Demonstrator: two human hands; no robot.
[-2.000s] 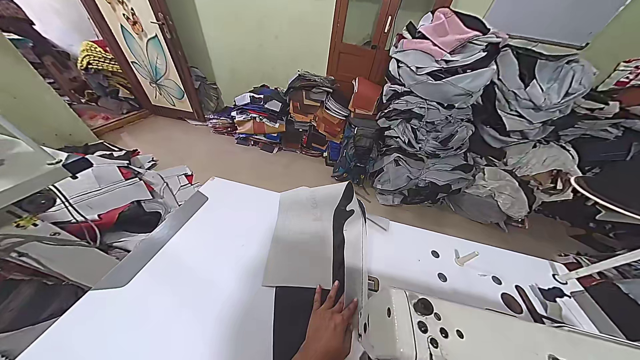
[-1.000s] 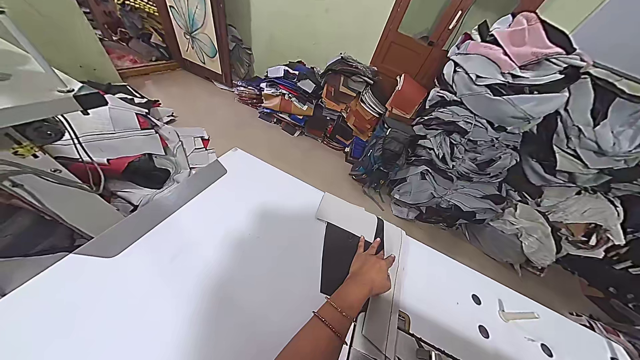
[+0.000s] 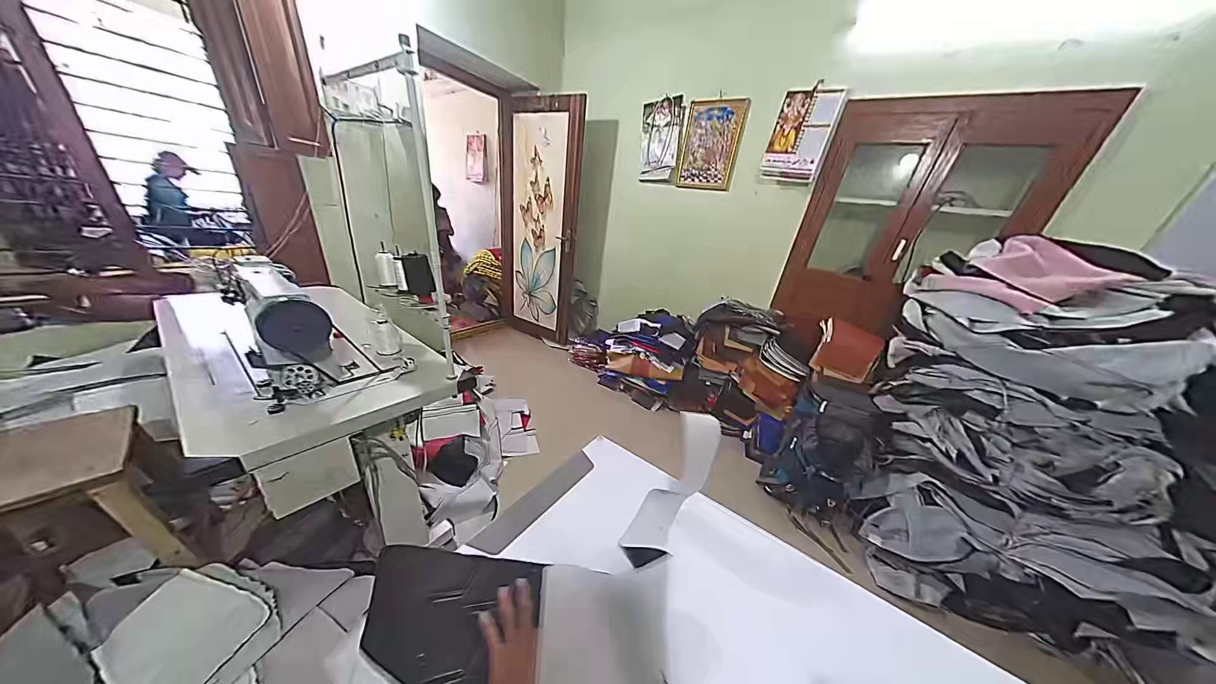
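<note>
At the bottom centre my left hand (image 3: 511, 632) has its fingers over the right edge of a black panel (image 3: 437, 608) with short slits or seams; the thumb is hidden. The panel lies past the left edge of the white sewing table (image 3: 779, 589). Just right of the hand is a grey-white sheet of material (image 3: 603, 617), blurred. A pale, curling strip (image 3: 698, 451) rises above the table's far edge, its lower part folded near the sheet. My right hand is not in view.
Stacked grey-white panels (image 3: 180, 627) lie at lower left, near a wooden stool (image 3: 66, 451). Another sewing machine (image 3: 285, 313) stands on its table at left, with a person's arm (image 3: 95, 294) beside it. Tall grey fabric piles (image 3: 1035, 456) and coloured bundles (image 3: 655, 351) line the floor.
The view has swung left and up. My left hand, flat on the grey and black pieces on the table before, is now at the black panel by the table's left side.
</note>
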